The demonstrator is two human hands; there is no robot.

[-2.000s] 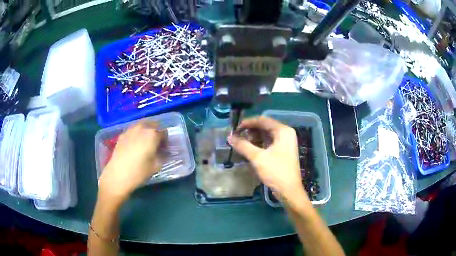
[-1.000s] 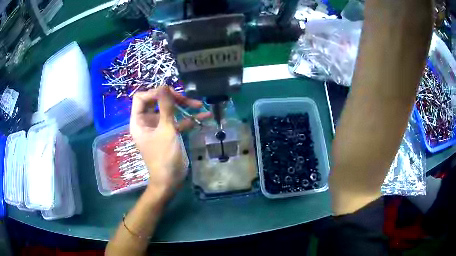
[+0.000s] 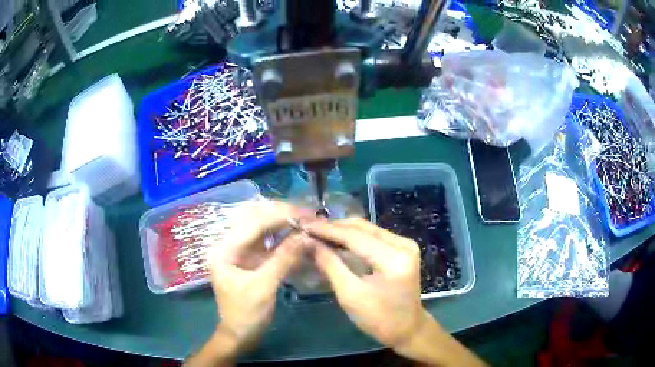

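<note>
My left hand (image 3: 251,269) and my right hand (image 3: 377,279) meet fingertip to fingertip in front of the press (image 3: 312,107). They pinch a small thin rod (image 3: 294,224) between them; its ends are mostly hidden by the fingers, and I cannot tell if a ring is on it. The punch (image 3: 320,183) points down just behind the fingertips. The hands cover most of the fixture and base plate. The clear rod box (image 3: 161,276), with red-and-white rods, is at the left. The clear ring box (image 3: 460,236), with black rings, is at the right, partly behind my right hand.
A blue tray (image 3: 149,172) of jumbled rods lies behind the rod box, another blue tray (image 3: 628,228) at far right. Frosted boxes (image 3: 97,136) stand at left. A crumpled bag (image 3: 503,93), a phone (image 3: 495,183) and a flat bag (image 3: 564,229) lie right. The press lever (image 3: 427,29) rises behind.
My right arm has come down from its raised place at the upper right, and its hand now meets the left. My left hand has moved down and right from beside the punch to the front.
</note>
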